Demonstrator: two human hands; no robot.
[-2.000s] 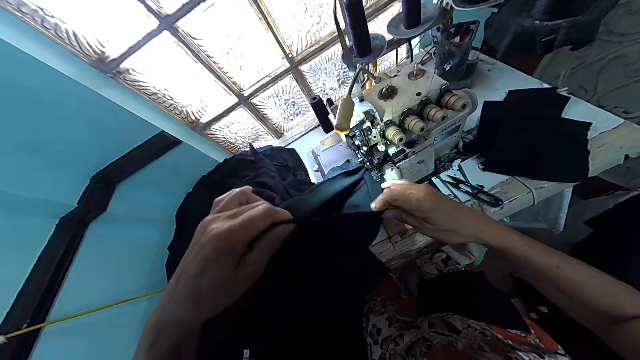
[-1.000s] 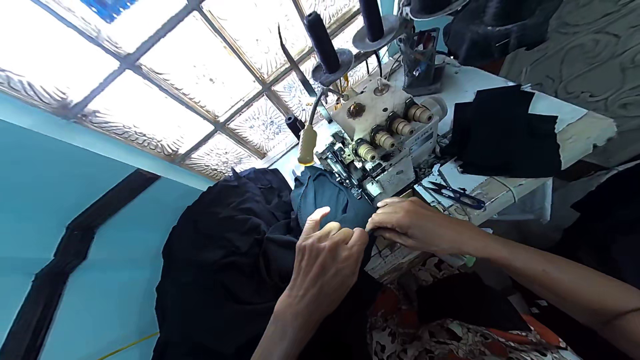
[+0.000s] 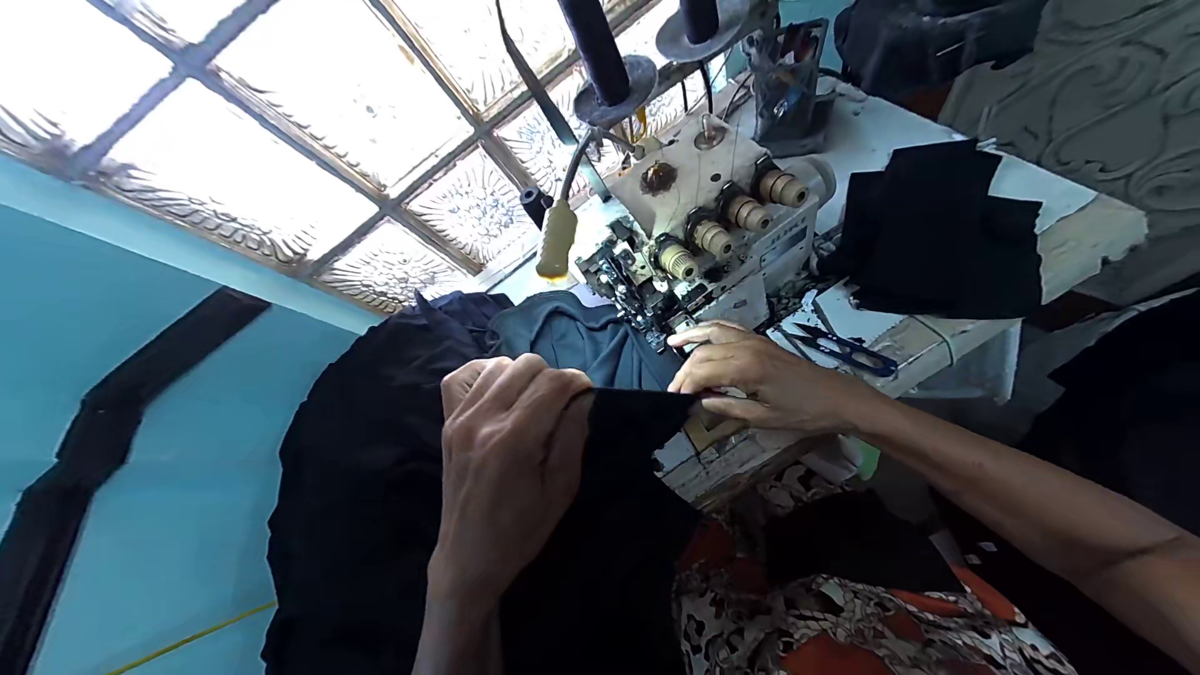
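Note:
Dark fabric (image 3: 637, 422) is stretched between my two hands in front of an overlock sewing machine (image 3: 712, 206). My left hand (image 3: 511, 450) grips its edge on the left, with the fingers folded over. Close to the needle area, my right hand (image 3: 759, 380) pinches the other end of that edge; the fingertips partly hide the presser foot. Behind my hands, a blue-grey cloth (image 3: 572, 333) lies bunched against the machine. A large dark garment mass (image 3: 366, 450) hangs to the left of my left hand.
Thread snips (image 3: 844, 352) lie on the worn white table right of my right hand. Stacked black fabric pieces (image 3: 947, 234) lie farther right. A mesh holder (image 3: 787, 84) stands behind the machine, and thread cones (image 3: 600, 56) rise beside it. A glass-paned window (image 3: 384, 202) is at the back left.
My left hand has moved away from my right hand, to the left, since a second ago. The dark fabric edge between them is now drawn taut. The right hand remains near the needle area.

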